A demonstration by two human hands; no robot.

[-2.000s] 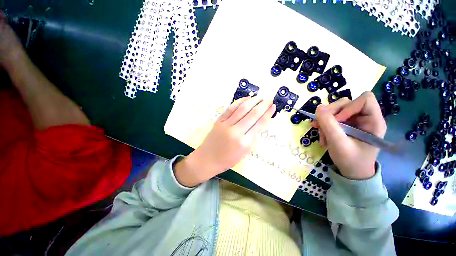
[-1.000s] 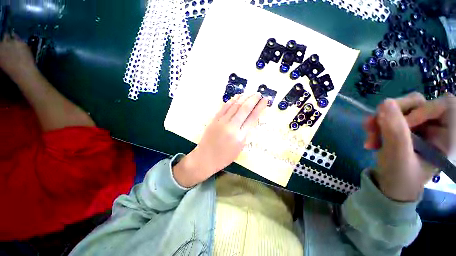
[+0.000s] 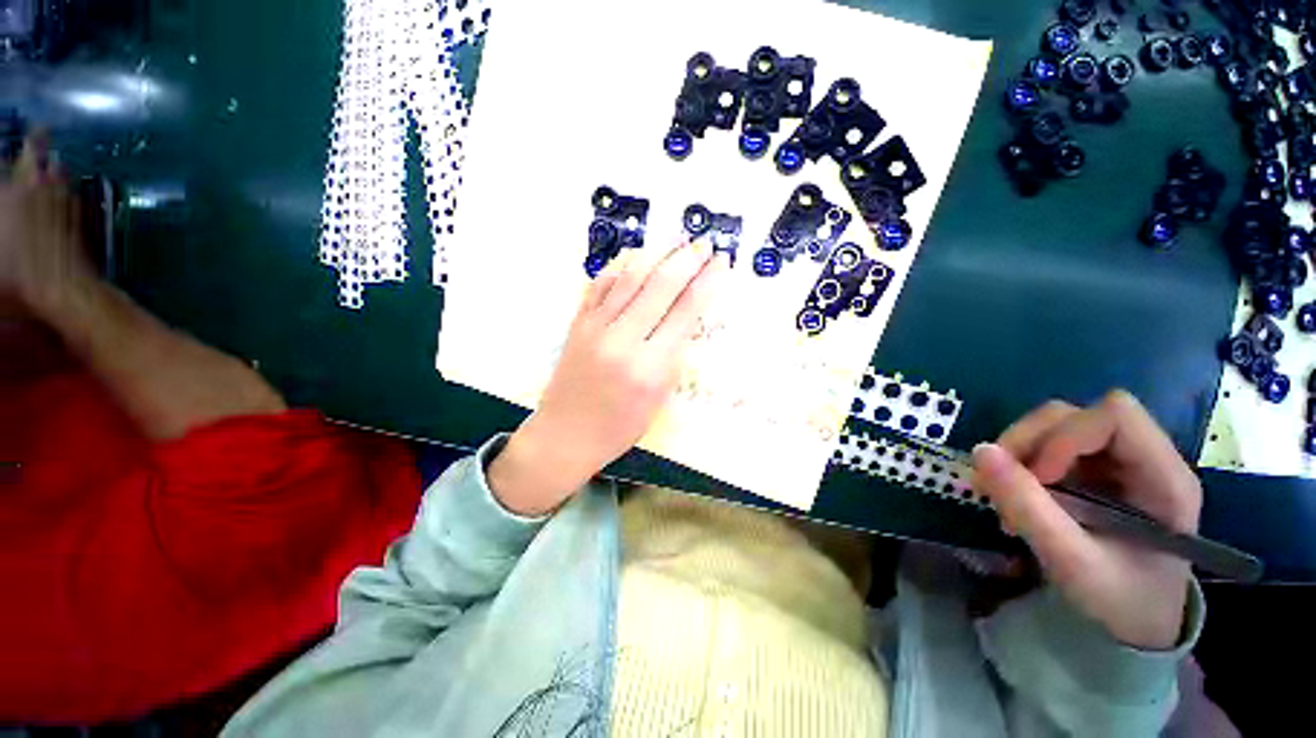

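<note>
My left hand lies on the pale work sheet, its fingertips on a black housing and partly hiding it. Another housing lies just left of the fingers. Several more black housings lie in a curve to the right on the sheet. My right hand holds grey tweezers like a pen. Their thin tips point left over a short white ring strip at the near edge; whether they touch it is unclear.
Long white perforated strips lie left of the sheet. A heap of loose dark housings spreads at the far right, partly on a second pale sheet. A person in a red sleeve is at the left.
My right hand first moved right, off the work sheet, then back left and nearer to me, to the short strips. My left hand stays on the housing. The whole view has shifted.
</note>
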